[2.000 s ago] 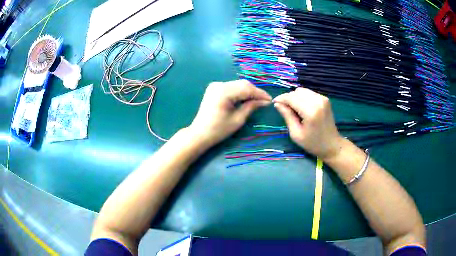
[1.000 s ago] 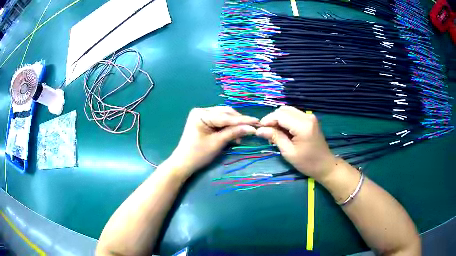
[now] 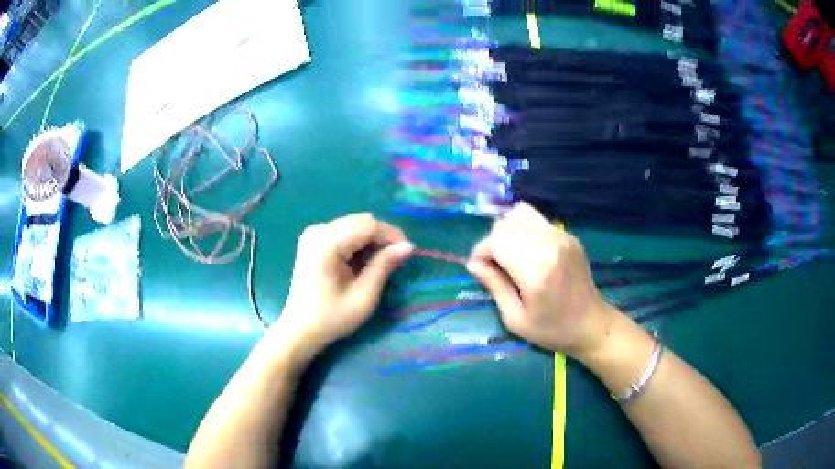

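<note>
My left hand [image 3: 343,275] pinches the left end of a thin red wire [image 3: 441,255] between thumb and finger. My right hand [image 3: 540,279] pinches the same wire further right, so a short red stretch shows between them. Below my hands, loose coloured conductors [image 3: 439,355] fan out on the green surface, joined to a few black cables [image 3: 655,272] that run right. Above my right hand lies a wide row of black cables [image 3: 604,137] with white sleeves [image 3: 476,101] and coloured ends. The frame is blurred, and my fingers hide the wire's ends.
A pinkish-brown wire coil [image 3: 215,183] lies left, one end trailing to my left forearm. A white sheet [image 3: 211,78] is behind it. At left are a mini fan [image 3: 48,165], a blue tray [image 3: 57,284] and a pale bag [image 3: 105,268]. A red tool [image 3: 810,38] is top right.
My hands, touching at the fingertips before, are now apart with the red wire stretched between them. My left hand has moved left. The dark line on the white sheet no longer shows clearly.
</note>
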